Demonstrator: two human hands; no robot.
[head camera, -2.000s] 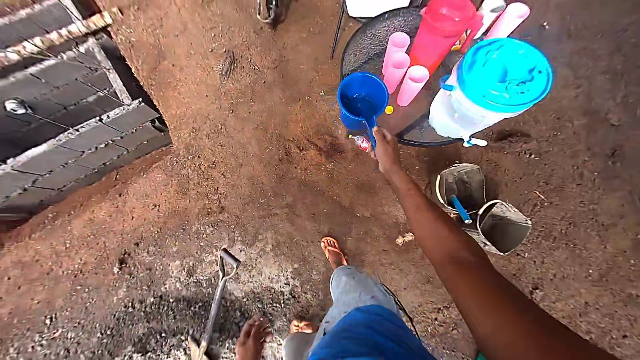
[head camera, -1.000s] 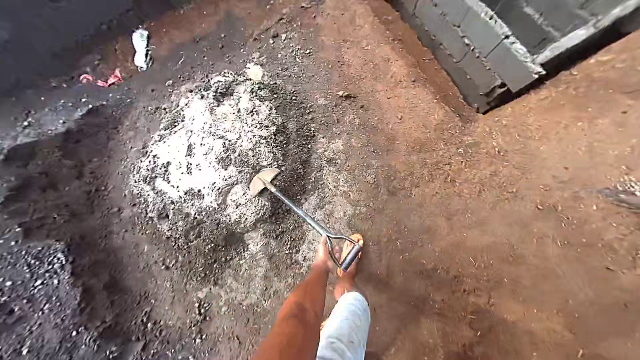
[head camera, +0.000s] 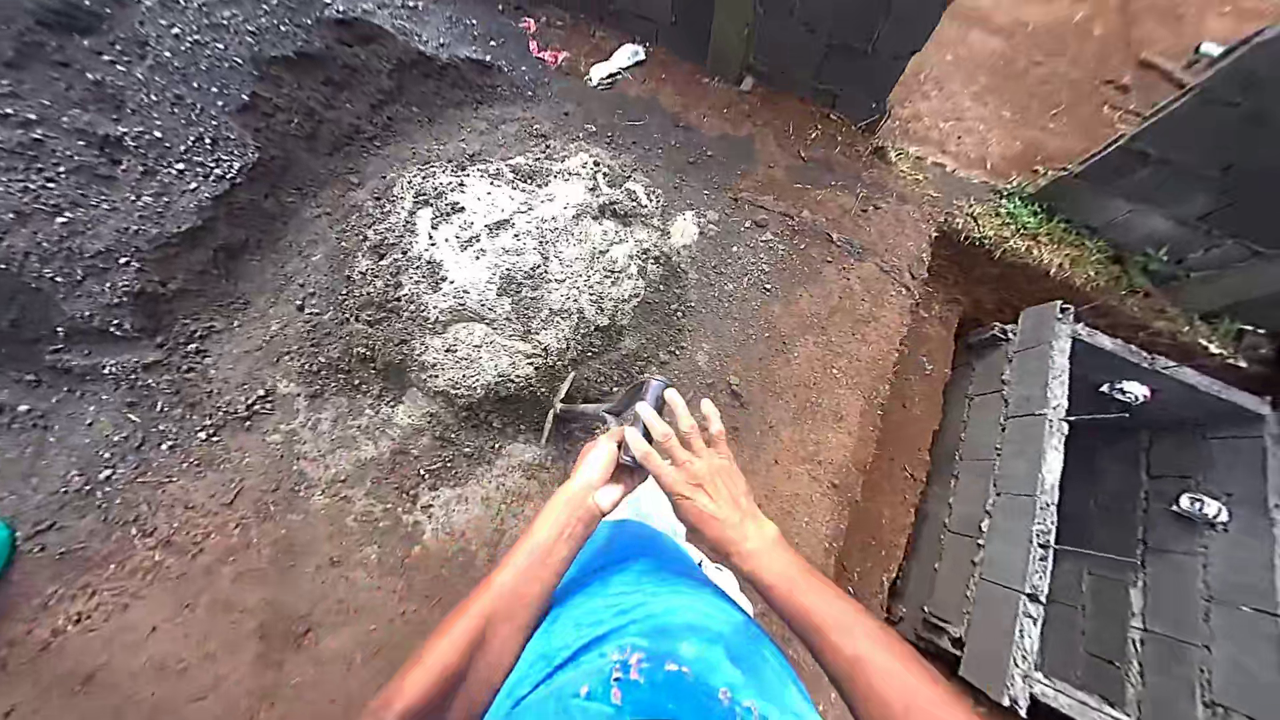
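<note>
A shovel (head camera: 640, 400) stands in front of me, its D-shaped grip near my body and its metal blade low by the edge of a pale mound of cement and sand mix (head camera: 530, 260). My left hand (head camera: 605, 470) is closed around the shovel's grip on its near side. Against the other side of the grip rests my right hand (head camera: 690, 465), its fingers extended and spread. The shaft is foreshortened and mostly hidden behind the grip.
Dark gravel (head camera: 120, 130) is heaped at the upper left. A concrete block wall structure (head camera: 1010, 480) rises beside a trench at the right. A white bag-like item (head camera: 615, 65) and red scraps (head camera: 543, 45) lie near the far wall.
The view has swung widely. The blue dipper held two seconds ago is out of sight. One second ago only one hand was at the shovel's grip; now both hands are there.
</note>
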